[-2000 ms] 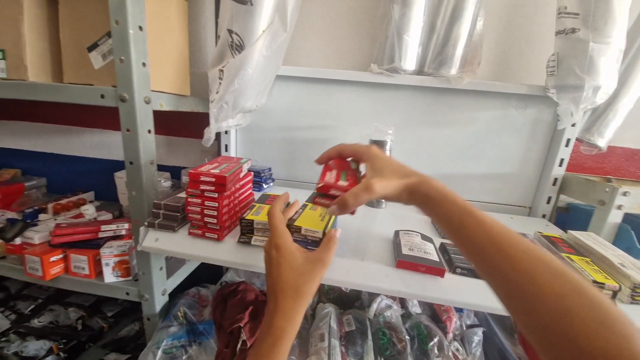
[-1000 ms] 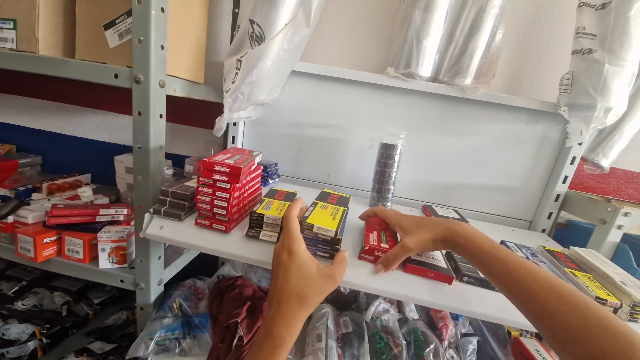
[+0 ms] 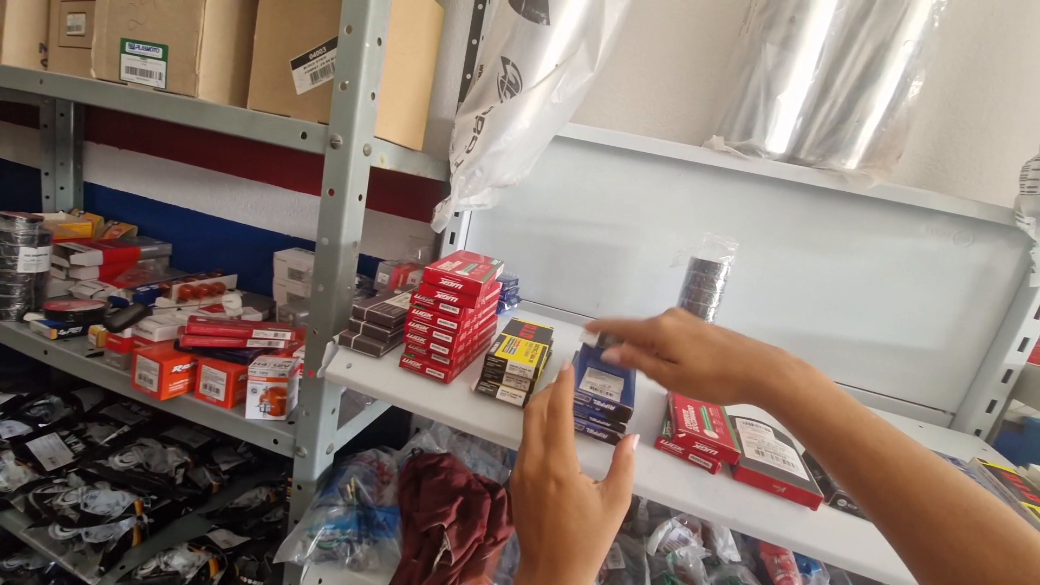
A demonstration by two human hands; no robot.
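On the light metal shelf (image 3: 487, 422), a stack of blue boxes (image 3: 603, 386) stands between my hands. My left hand (image 3: 565, 479) is in front of it, fingers apart and raised, holding nothing. Over the stack's back edge reaches my right hand (image 3: 682, 353), slightly blurred; whether its fingertips hold something dark there I cannot tell. Left of the blue boxes is a stack of black-and-yellow boxes (image 3: 517, 357), then a tall stack of red boxes (image 3: 453, 317). Red-and-green boxes (image 3: 700, 431) lie to the right, beside a red-edged box with a white label (image 3: 776, 463).
A wrapped roll stack (image 3: 705, 288) stands behind my right hand. Dark flat boxes (image 3: 378, 321) sit at the shelf's left end, near a perforated metal post (image 3: 337, 244). Bagged goods and maroon cloth (image 3: 451, 520) are below. A plastic-wrapped tube (image 3: 528, 89) hangs above.
My right hand has moved left from the red-and-green boxes to the stack between my hands. That stack showed a yellow-and-black box on top; now a blue one is uppermost. The view has shifted left.
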